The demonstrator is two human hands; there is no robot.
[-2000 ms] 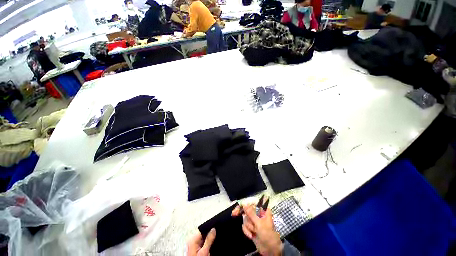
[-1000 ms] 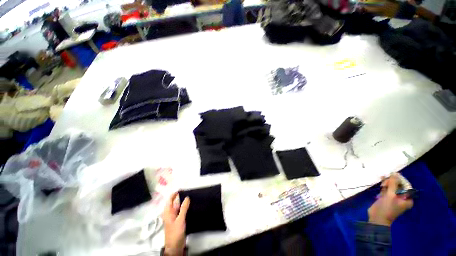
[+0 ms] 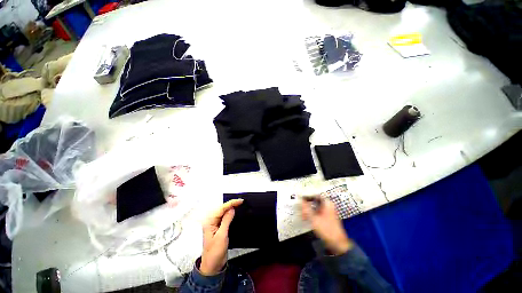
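A black square pocket piece [image 3: 254, 220] lies at the table's near edge in front of me. My left hand [image 3: 216, 237] holds its left side, thumb and fingers at its upper left corner. My right hand [image 3: 325, 220] is just right of the piece, not touching it, blurred, with fingers curled around a small dark thing that looks like the snips [image 3: 312, 201]. No needle or thread can be made out between the hands.
A pile of black pieces [image 3: 266, 134] and a single piece [image 3: 339, 160] lie beyond my hands. A gridded sheet [image 3: 342, 201] is behind my right hand. A thread cone [image 3: 402, 121] lies right. A white bag [image 3: 103, 197] bearing a black piece [image 3: 139, 194] is left.
My right hand went out to the right past the table edge and has come back near the piece. The piece, held by both hands at first, is now held only by my left.
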